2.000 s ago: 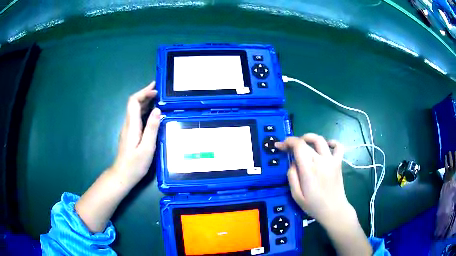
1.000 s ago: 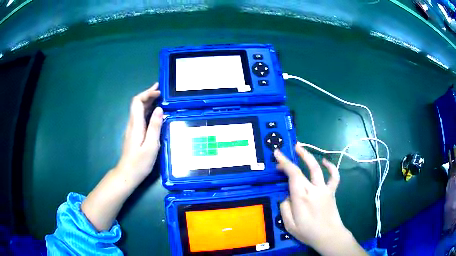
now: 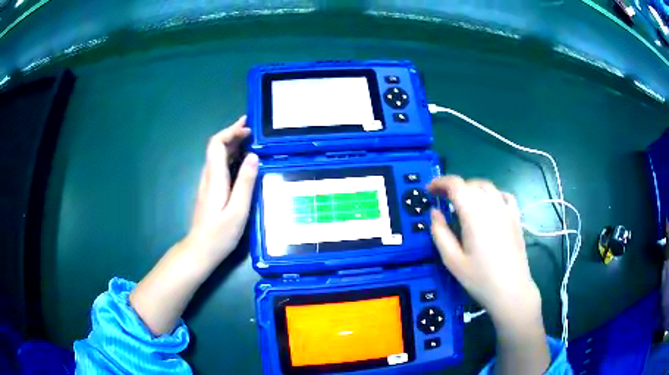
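Observation:
Three blue handheld testers lie one beyond another. The far tester (image 3: 341, 139) has a white screen. The middle tester (image 3: 334, 263) shows green blocks on white. The near tester (image 3: 268, 322) has an orange screen and is cut off by the lower edge. My left hand (image 3: 224, 194) rests with its fingers against the left edges of the far and middle testers. My right hand (image 3: 480, 238) is over the middle tester's right edge, fingertips beside its round arrow pad (image 3: 417, 201); whether they touch it I cannot tell. It hides that tester's plug.
White cables (image 3: 546, 155) loop over the green mat (image 3: 154, 110) at the right. A small black-and-yellow item (image 3: 613, 243) lies right of them. A black tray (image 3: 37, 198) stands at the far left. Blue objects show at the right edge.
The green area on the middle screen has grown, from a small bar to a wide block. My right hand moved from the arrow pad to below it, then back up beside it. The testers appear shifted right.

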